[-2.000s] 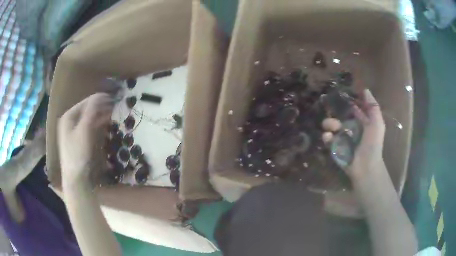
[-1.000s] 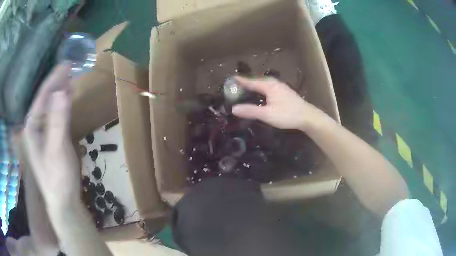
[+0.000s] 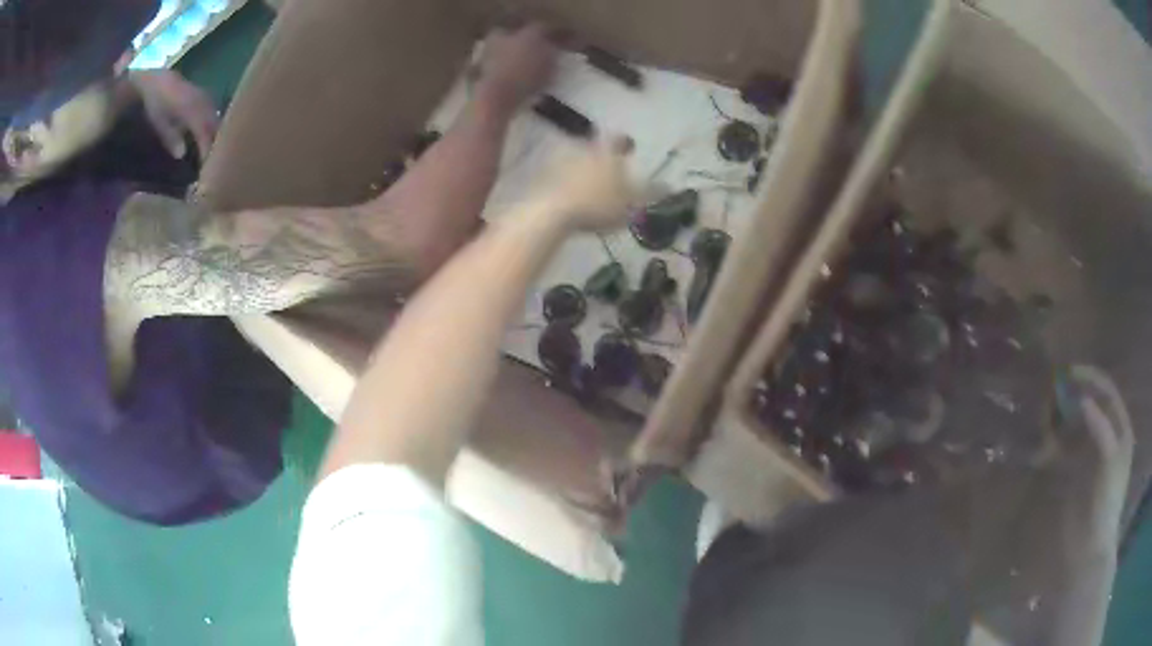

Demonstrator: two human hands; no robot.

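Note:
My left hand (image 3: 584, 187) is blurred over the white layer pad (image 3: 516, 170) in the left carton; a small dark spot shows at its fingertips, but I cannot tell if it holds anything. Round dark speaker units (image 3: 657, 221) with thin leads lie on the pad, bunched at its near right part. Two black bar-shaped pieces (image 3: 562, 116) lie farther up. My right hand (image 3: 1102, 410) is blurred at the right side of the source carton (image 3: 1074, 240), beside a tangled dark heap of units (image 3: 910, 341); its fingers' contents are unclear.
A person in a purple top (image 3: 152, 404) is at the left, with a patterned forearm (image 3: 253, 259) and hand in the left carton beside my arm. Upright carton flaps (image 3: 745, 290) stand between the cartons. My dark-clad knee (image 3: 859, 574) is at bottom.
The view has swung left. My left hand has gone from above the left carton's edge down over its pad. My right hand has moved from mid-heap to the source carton's right side.

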